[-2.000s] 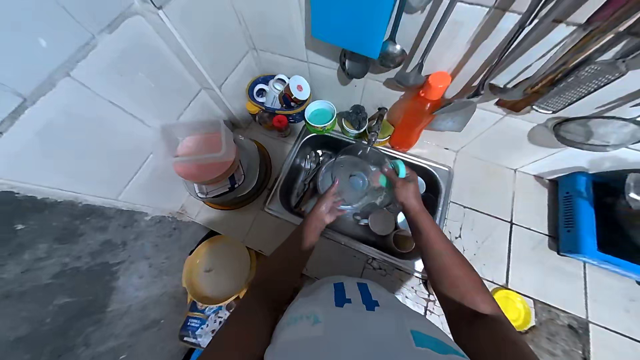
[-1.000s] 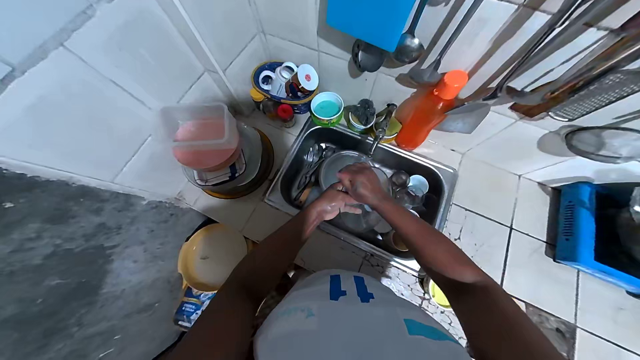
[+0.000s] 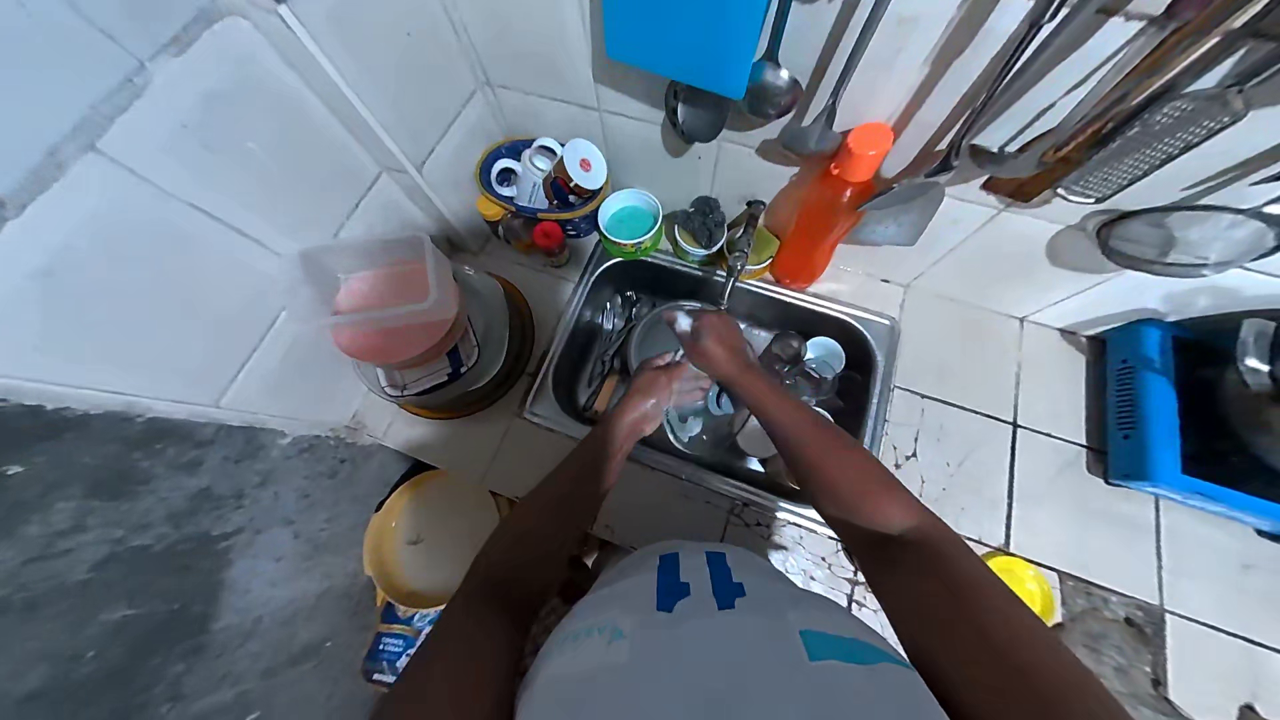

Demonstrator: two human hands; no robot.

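Observation:
Over the stainless steel sink [image 3: 880,385], my left hand [image 3: 662,392] is wet and soapy, its palm partly up and fingers stretched toward the right. My right hand [image 3: 712,345] is curled just above it, below the faucet [image 3: 740,250], with white suds or something small and white at its fingers; what it holds is unclear. A round clear lid or dish [image 3: 655,340] lies in the sink behind my hands. Cutlery [image 3: 612,325] rests along the sink's left side. On the right are a white cup [image 3: 825,355] and several glasses and cups, partly hidden by my right forearm.
An orange bottle [image 3: 825,220], a green tub [image 3: 631,222] and a can with a dark scrubber [image 3: 700,228] stand behind the sink. Stacked containers [image 3: 400,320] are at left, a blue stove [image 3: 1145,410] at right. Utensils hang above.
Two seconds ago my hands held a clear round dish or lid, with a green thing at my right hand. Now both hands are close together below the faucet, without that dish between them.

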